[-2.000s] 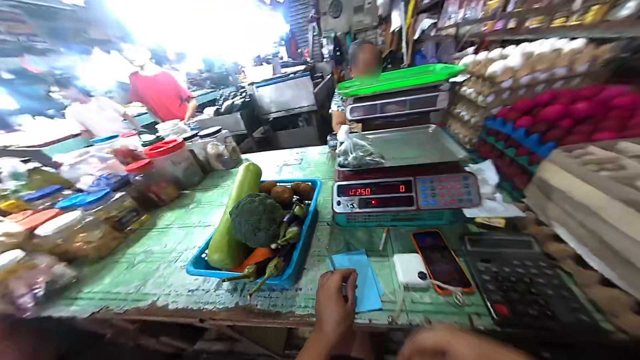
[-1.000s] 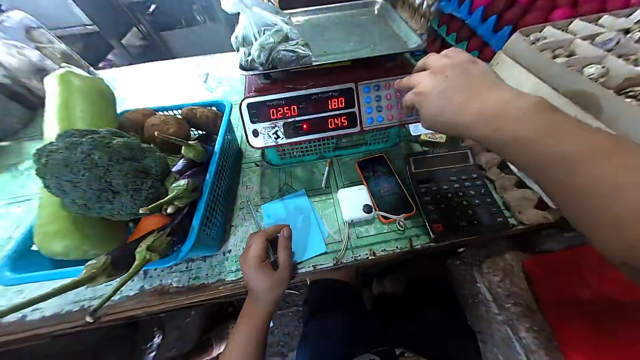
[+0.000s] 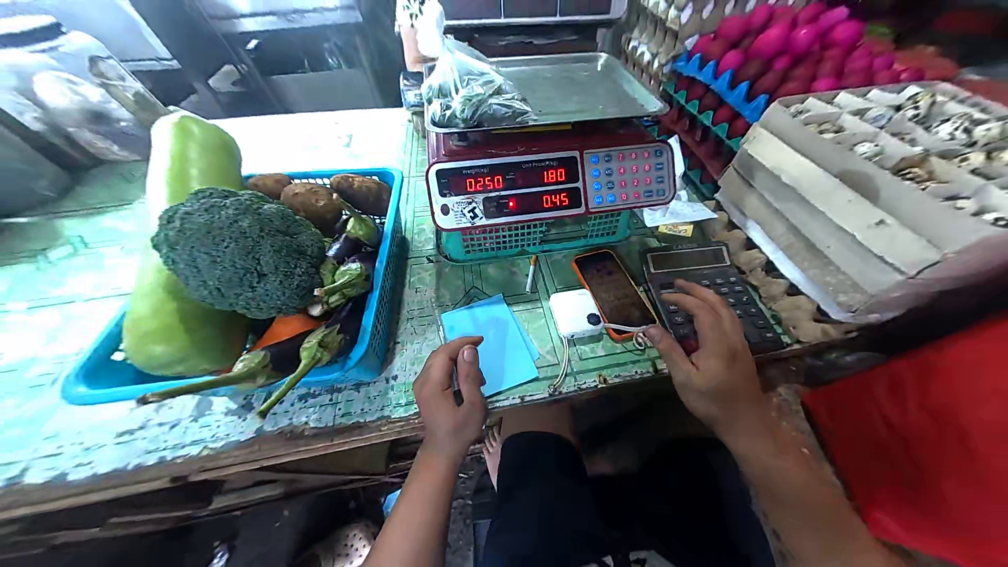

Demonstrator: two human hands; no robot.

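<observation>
My left hand (image 3: 453,390) rests at the near edge of the blue paper sheets (image 3: 492,342), fingers curled around a thin dark item that looks like a pen, mostly hidden. Fingers apart and holding nothing, my right hand (image 3: 705,358) hovers over the left side of the black calculator (image 3: 728,279). Just left of it lie a phone in an orange case (image 3: 613,291) and a small white device (image 3: 576,313) with a cord. Behind them stands a red digital scale (image 3: 512,213) with lit red digits; a clear plastic bag of greens (image 3: 476,90) sits on its metal pan (image 3: 583,83).
A blue plastic basket (image 3: 391,260) at left holds broccoli (image 3: 240,252), a long green gourd (image 3: 185,315), eggplants, a carrot and brown tubers. A cigarette (image 3: 531,274) lies before the scale. Pink eggs (image 3: 787,39) in trays and a carton of small speckled eggs (image 3: 890,189) stand at right.
My right hand has moved from the scale's keypad down to the calculator. My left hand stays by the blue paper. The scale's lit digits differ from two seconds ago.
</observation>
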